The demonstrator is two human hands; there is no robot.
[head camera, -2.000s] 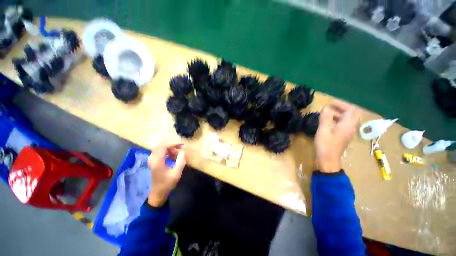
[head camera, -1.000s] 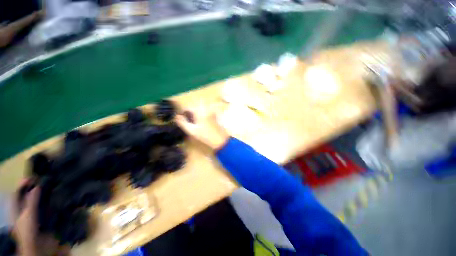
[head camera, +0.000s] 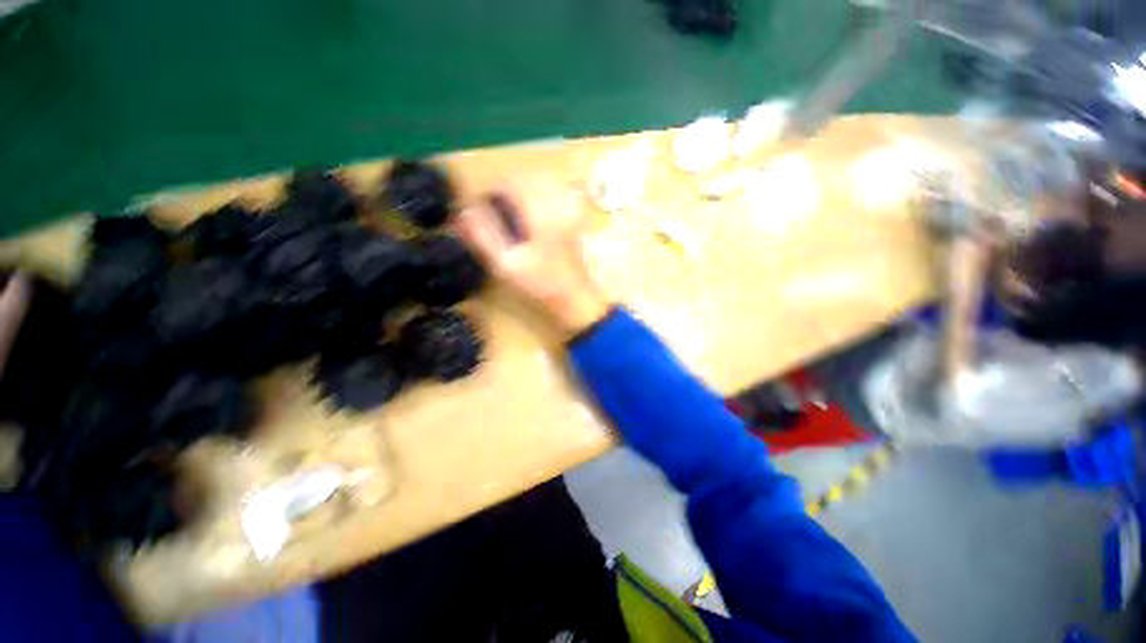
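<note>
Many spiky black hair pieces (head camera: 214, 295) lie heaped on the tan bench at the left. My right hand (head camera: 534, 258) is at the heap's right edge, beside a hair piece (head camera: 419, 192). A small dark patch shows between its blurred fingers; I cannot tell whether it is held. My left hand (head camera: 10, 308) is cut off by the left edge and mostly hidden by black shapes, so its grip is unclear. A tan card (head camera: 365, 459) with a whitish piece (head camera: 295, 502) on it lies near the front edge.
White bottles (head camera: 622, 176) and small yellow items (head camera: 672, 239) are blurred on the bench (head camera: 754, 283) at right. A green conveyor belt (head camera: 314, 88) runs behind. Another person's arm (head camera: 964, 302) is at far right. A red object (head camera: 811, 427) is below the bench.
The view has swung to the right, so the heap now lies at the left. My right hand stays beside the heap. My left hand has moved to the left edge, mostly out of view.
</note>
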